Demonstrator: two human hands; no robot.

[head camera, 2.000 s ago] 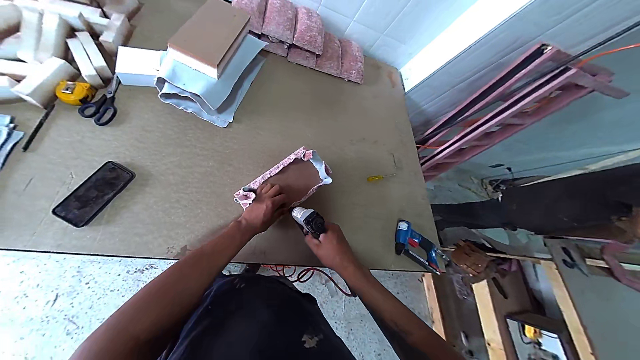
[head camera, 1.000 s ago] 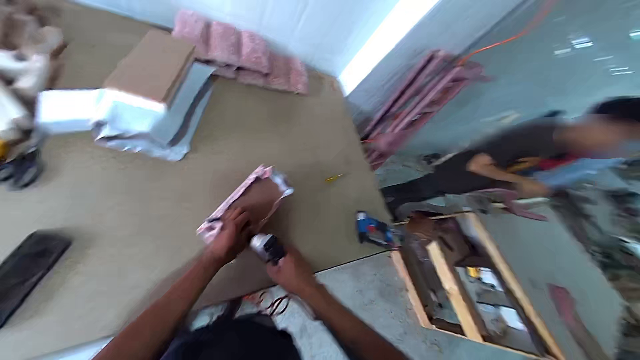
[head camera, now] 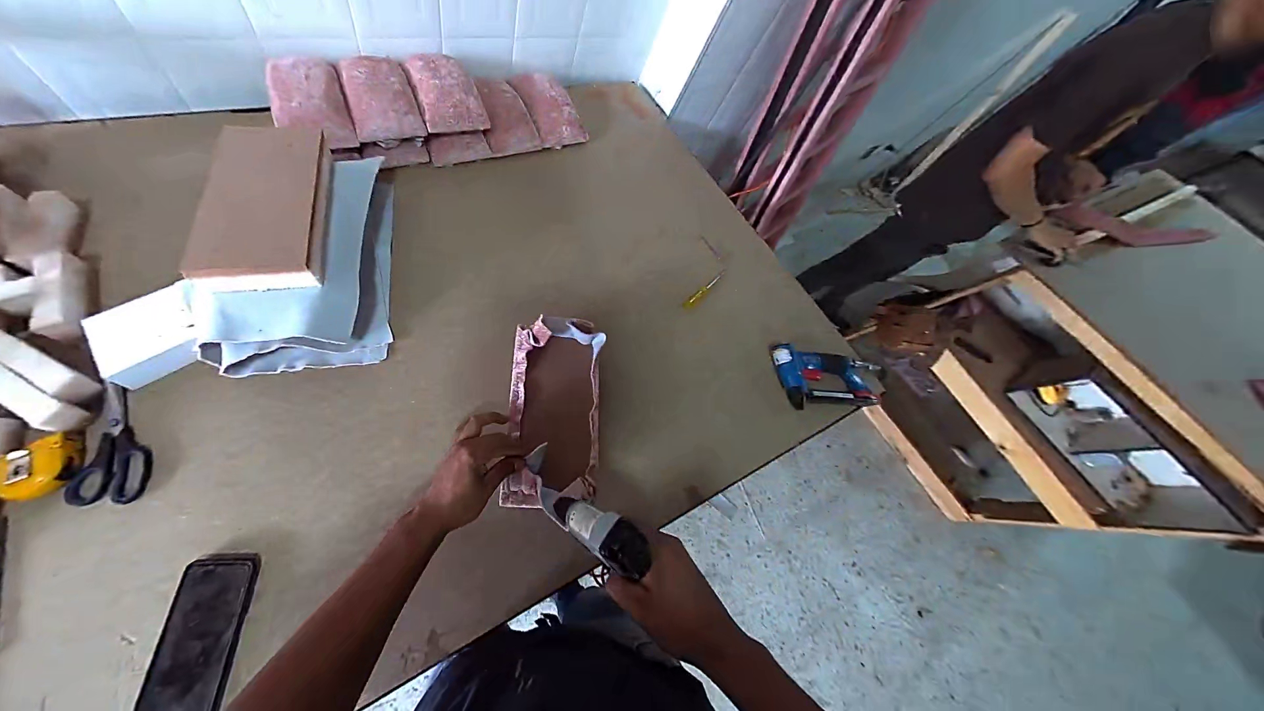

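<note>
A small rectangular panel with a brown back (head camera: 561,405) lies on the table, pink patterned fabric folded over its edges. My left hand (head camera: 474,472) pinches the fabric at the panel's near left corner, where a pale flap stands up. In my right hand (head camera: 657,588) is a power tool with a black and silver body (head camera: 604,533), its type not clear; its narrow front end is at that near corner. My right fingers are partly hidden behind the tool.
Around me on the table (head camera: 474,247) are a blue staple gun (head camera: 822,376), a yellow screwdriver (head camera: 702,290), scissors (head camera: 111,459), a tape measure (head camera: 41,466), a phone (head camera: 200,632), boards (head camera: 259,202) on grey fabric, foam pieces (head camera: 49,296) and pink padded pieces (head camera: 395,104). Another person (head camera: 948,197) works at the right.
The panel has turned, its long side now pointing away from me. My hands remain at its near end, the tool still in my right hand. The view has shifted.
</note>
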